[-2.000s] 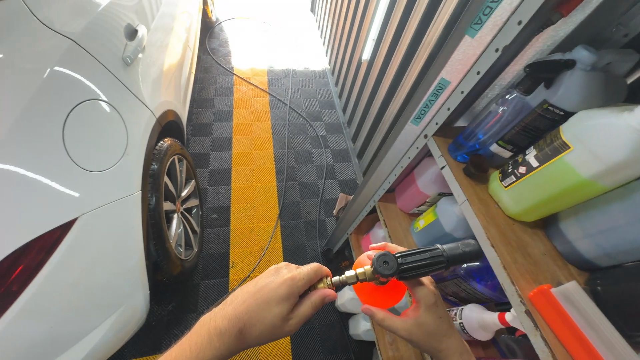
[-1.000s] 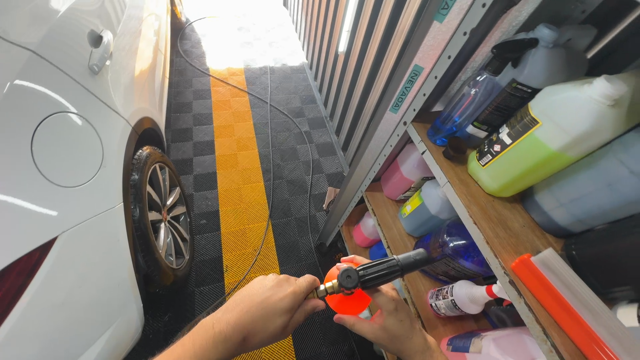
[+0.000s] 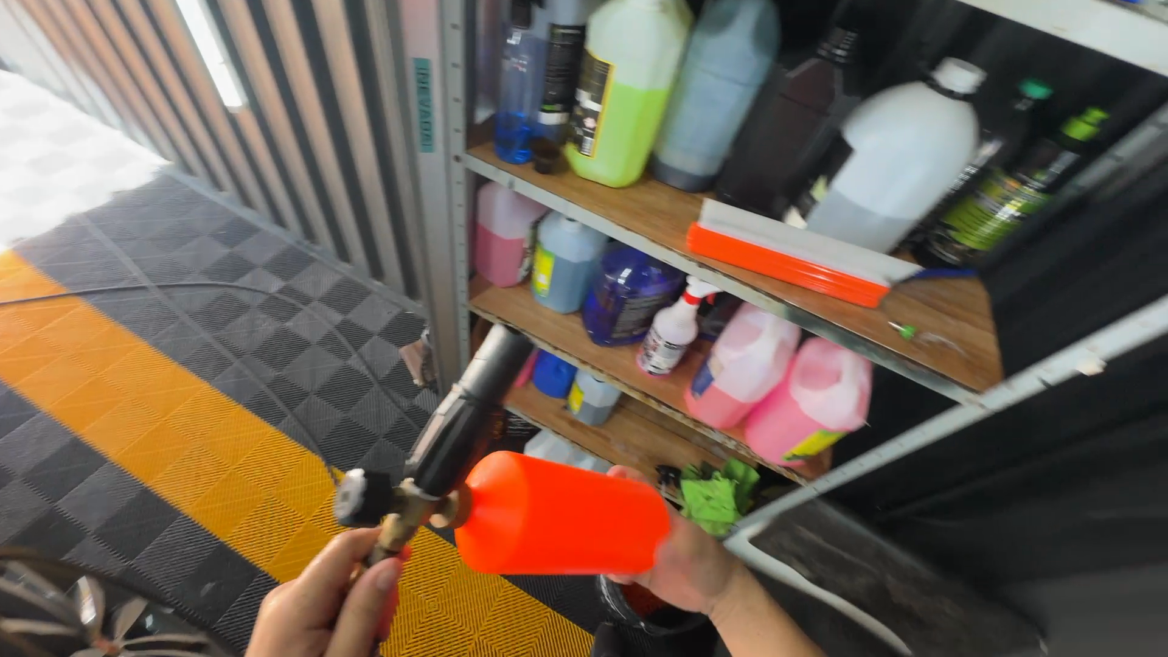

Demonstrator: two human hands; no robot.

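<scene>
A foam cannon lies across both hands, with a black nozzle (image 3: 465, 411), a brass fitting and a bright orange bottle (image 3: 566, 516). My left hand (image 3: 328, 593) grips the brass fitting at its lower end, beside the round black knob (image 3: 363, 498). The bottle's base rests in my right hand (image 3: 680, 557), whose fingers are mostly hidden behind it. The bottle is tilted nearly onto its side, and the nozzle points up and away toward the shelves.
Metal shelving with wooden boards (image 3: 639, 210) holds several jugs, a spray bottle (image 3: 673, 328) and an orange squeegee (image 3: 785, 265). Green cloths (image 3: 716, 497) lie low down. A hose (image 3: 210, 285) crosses the tiled floor; a car wheel (image 3: 87, 611) is at lower left. A dark container (image 3: 652, 607) stands below my right hand.
The view has swung right toward the shelves. The orange bottle, earlier mostly behind the nozzle and hands, now shows lengthwise, with my right hand at its base.
</scene>
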